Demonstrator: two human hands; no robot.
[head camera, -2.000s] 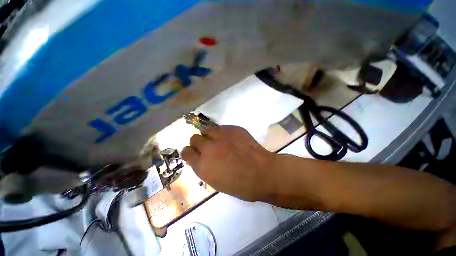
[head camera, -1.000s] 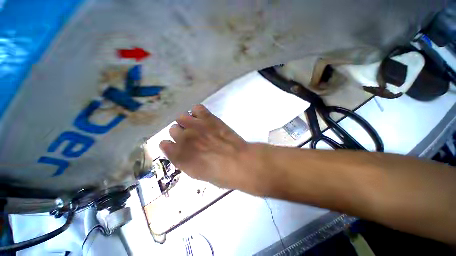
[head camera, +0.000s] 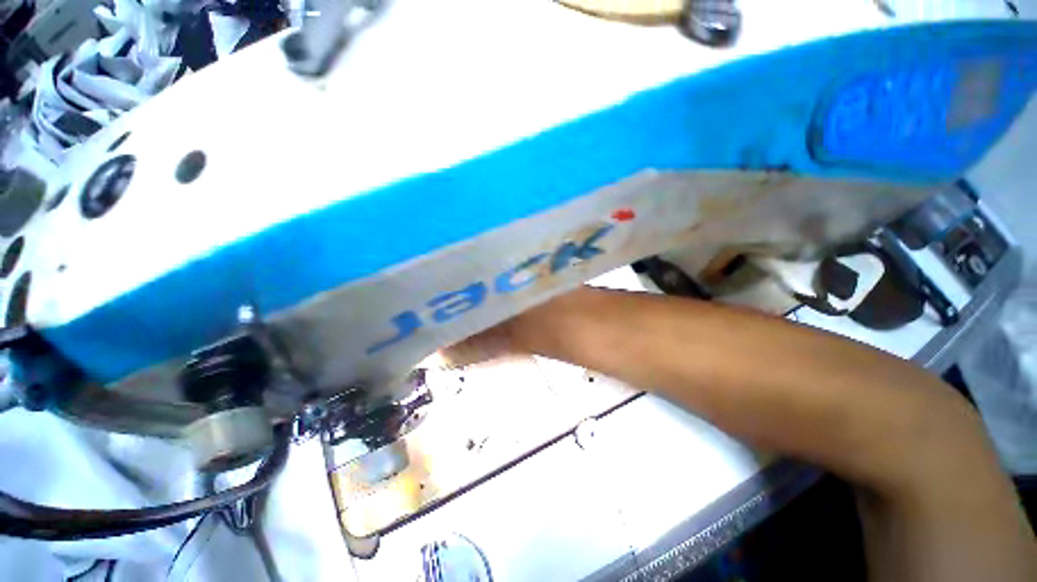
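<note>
The white and blue JACK sewing machine head (head camera: 455, 216) fills the upper view. My right hand (head camera: 500, 338) reaches in from the right, under the machine arm and behind the needle area. Its fingers are mostly hidden by the machine, so what they hold cannot be told. The presser foot area (head camera: 392, 418) is left of my hand, over the worn tan bed (head camera: 426, 483). My left hand is not in view.
A small disc (head camera: 586, 432) lies by the bed edge, and a striped strip (head camera: 434, 562) near the table's front. Dark scissors (head camera: 673, 277) show partly behind my forearm. Pale cloth (head camera: 68, 455) lies left. A black cable (head camera: 137, 521) curves at lower left.
The view has pulled back and shows more of the machine's top and front. My right hand has gone further under the machine arm, and my forearm now covers most of the scissors.
</note>
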